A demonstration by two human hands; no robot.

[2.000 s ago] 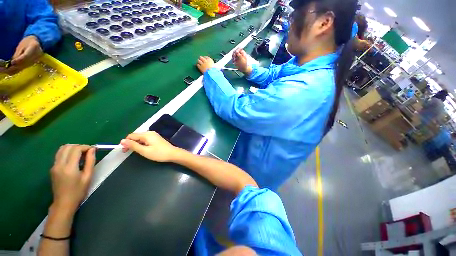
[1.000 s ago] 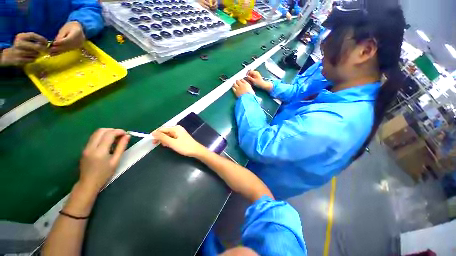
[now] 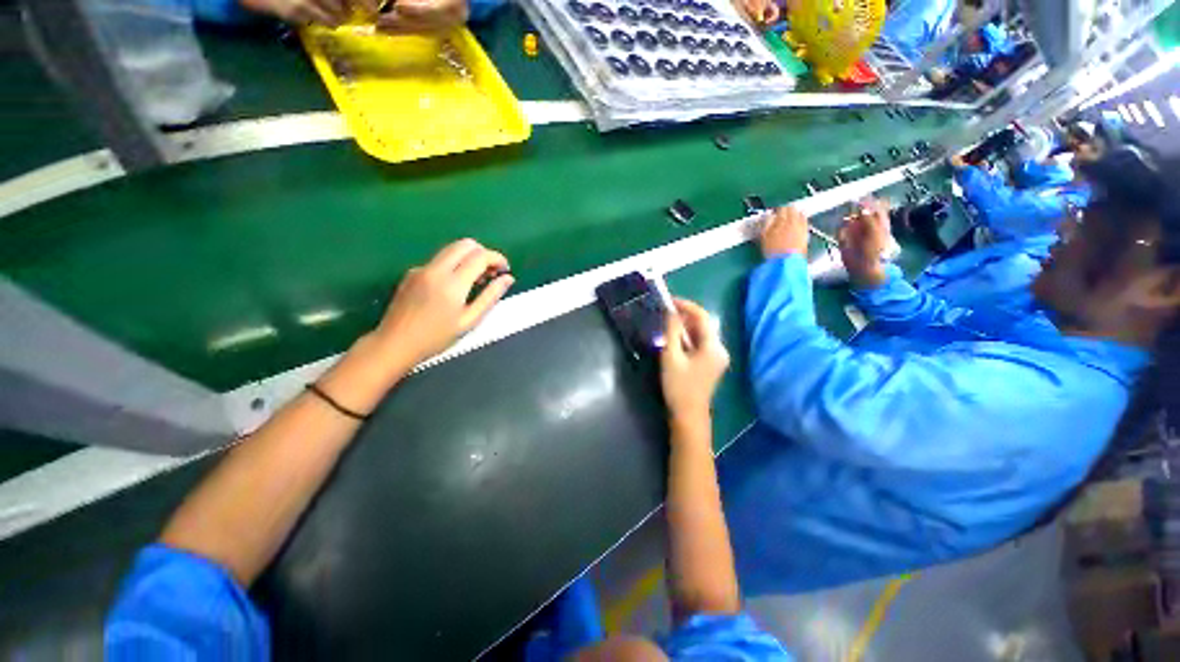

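My left hand [image 3: 447, 300] is over the near white rail, its fingers closed on a small dark housing [image 3: 487, 278] that shows between thumb and fingers. My right hand [image 3: 694, 349] is at the right edge of a black glossy slab [image 3: 634, 314] lying flat on the bench edge. It holds a slim white tool [image 3: 666, 295] between thumb and finger, beside the slab; its tip is too small to make out.
Dark housings [image 3: 681, 211] lie spaced along the green belt [image 3: 569, 207]. Across it are a yellow tray [image 3: 422, 140] with a worker's hands above, and a stacked blister tray [image 3: 673, 45]. A grey post [image 3: 104, 375] stands left. A neighbouring worker in blue [image 3: 906, 401] sits close right.
My right hand has moved away from my left hand to the slab, taking the white tool along. My left hand still holds the housing. The view has turned to the left.
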